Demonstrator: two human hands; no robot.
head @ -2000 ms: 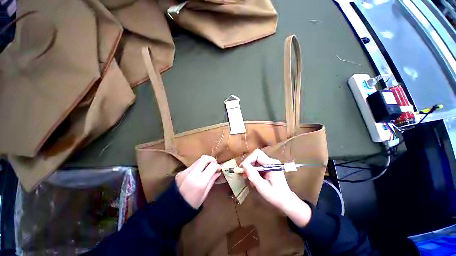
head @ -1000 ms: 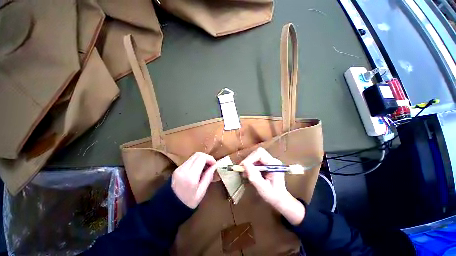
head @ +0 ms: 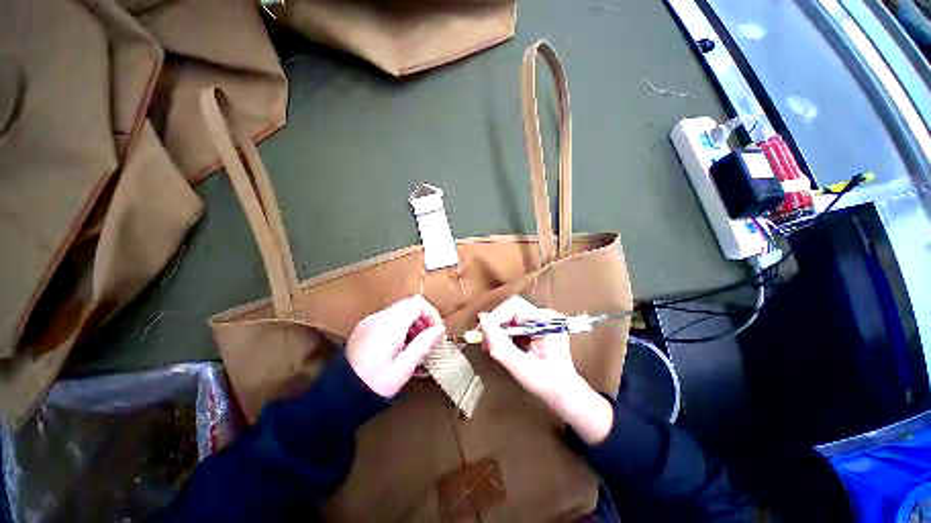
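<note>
A tan tote bag (head: 337, 409) lies in front of me, mouth away from me, its two shoulder straps (head: 548, 153) upward on the table. My left hand (head: 396, 345) pinches the near cream webbing tab (head: 455, 376) at its upper end, by the bag mouth. My right hand (head: 533, 352) holds the thread burner pen (head: 551, 326) like a pencil, its tip pointing left, close to the tab; contact cannot be told. The far cream tab (head: 437, 237) with a metal ring (head: 427, 191) lies over the back rim. A red-brown leather patch (head: 472, 488) is on the front panel.
More tan bags (head: 61, 153) are piled at the left, another (head: 408, 31) at the top. A white power strip (head: 715, 189) with a black adapter (head: 747, 182) and cables is at the right. A plastic-lined bin (head: 102, 434) is at lower left. Loose threads lie on the green table (head: 408, 123).
The whole view has shifted, so the bag appears further left. My left hand has turned the near tab, whose ribbed face now shows. The pen tip has come slightly away from it.
</note>
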